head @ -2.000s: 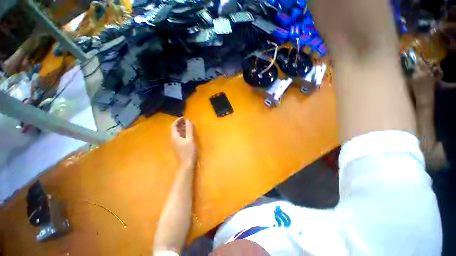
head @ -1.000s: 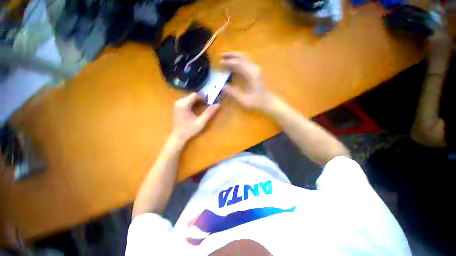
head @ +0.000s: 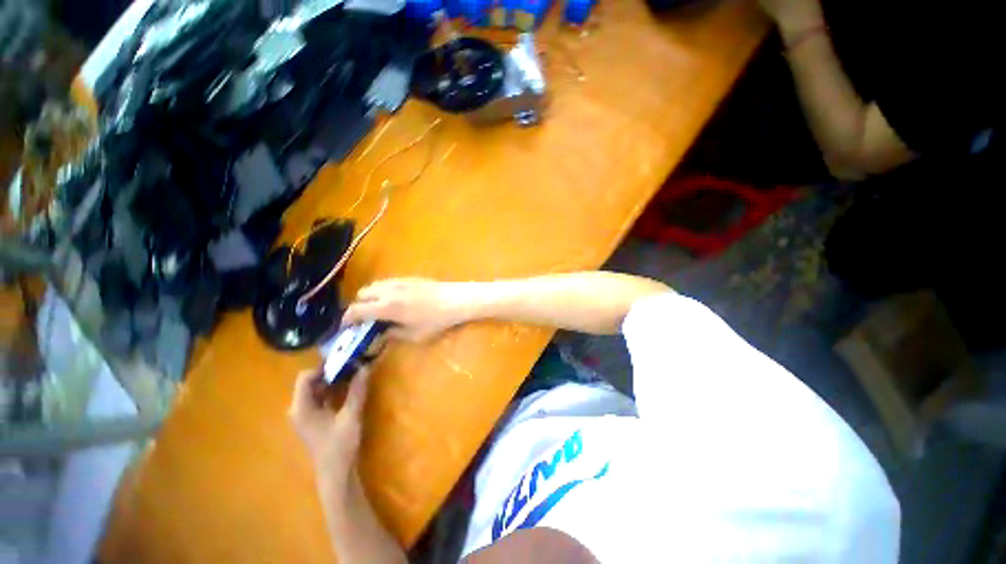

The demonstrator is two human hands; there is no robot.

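A unit with a round black body [head: 296, 317] and a silver bracket [head: 345, 350] lies on the orange-brown table. Pale lead wires [head: 351, 248] trail from its body towards the back. A flat black plate [head: 327, 245] shows just behind the round body. My left hand [head: 331, 410] grips the near end of the bracket. My right hand [head: 403, 308] holds the bracket's other side, fingers over its top. The fingers hide part of the bracket, and the picture is slightly blurred.
A heap of grey-black plates [head: 254, 176] fills the back left. Another round unit [head: 461, 75] with a silver block [head: 524, 83] stands at the back, near bright blue packs [head: 496, 11]. Another person's arm [head: 822, 94] is at right. A brown box [head: 899, 353] and a red object [head: 717, 215] are below the table.
The view has turned, and the heap and second unit show more fully. Both hands stay on the bracket, which they took hold of after the earliest frame.
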